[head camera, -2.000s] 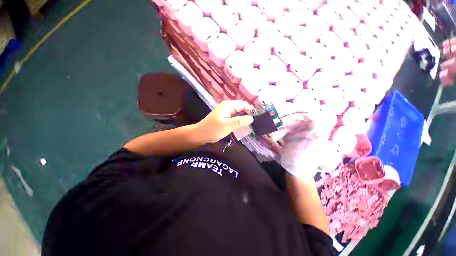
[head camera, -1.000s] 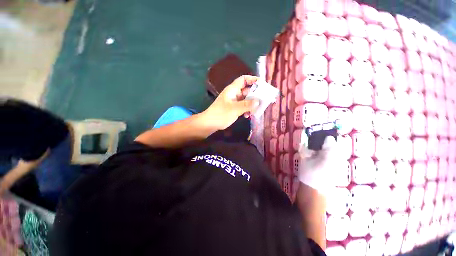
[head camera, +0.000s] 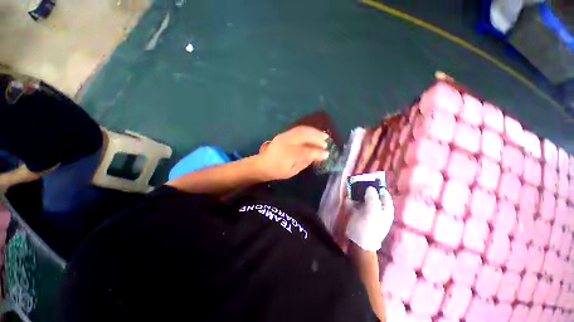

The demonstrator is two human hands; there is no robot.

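My left hand [head camera: 292, 152], bare, is raised left of the stacked housings with fingers curled. A small blurred greenish thing [head camera: 332, 156] shows at its fingertips; whether they grip it cannot be told. My right hand [head camera: 371, 220], in a white glove, holds a small dark rectangular piece [head camera: 359, 188] with a pale edge over the near edge of the stack. The glove covers part of the piece. The hands are apart. The pink housings [head camera: 469, 198] stand in rows, layered with brown sheets at the side.
A dark red stool top [head camera: 320, 121] is behind my left hand. A blue rounded thing [head camera: 200, 165] and a cream stool [head camera: 135, 157] stand left. A seated person [head camera: 50, 135] is at the far left, beside a bin of green items [head camera: 20, 270]. Green floor lies beyond.
The view has turned. The white piece earlier in my left hand no longer shows there. My right hand has come nearer my left, still holding the dark piece.
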